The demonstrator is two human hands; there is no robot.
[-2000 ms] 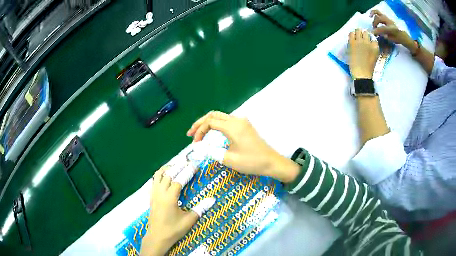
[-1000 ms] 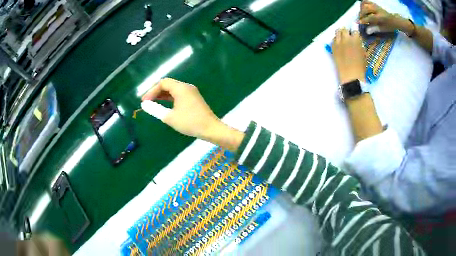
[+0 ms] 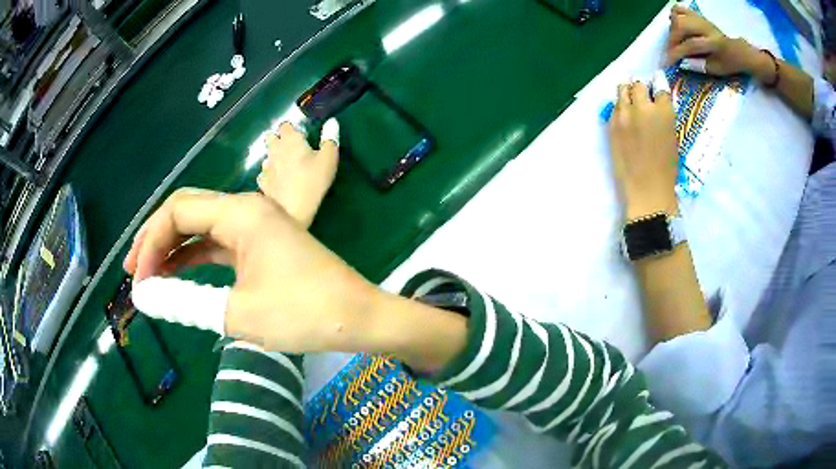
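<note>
My right hand is large in the foreground, with a white cot on the thumb. Its thumb and fingertips are pinched together, and a small orange flex cable shows just below them, over a black phone frame on the green belt. The exact grip point is too small to see. My left hand reaches out beyond it, fingers apart, beside the solid end of another phone frame. Whether the left fingertips touch that frame is unclear. The blue carrier sheet lies partly under my right forearm.
More frames lie on the belt, at the lower left and cut off at the top. A white pile and a thin black item are on the far side. At right, another person's hands are over a blue sheet. A tray stands left.
My right hand has moved left and down in view, with the orange flex. My left hand has come from the lower-left edge up to a frame. The frames appear shifted in view.
</note>
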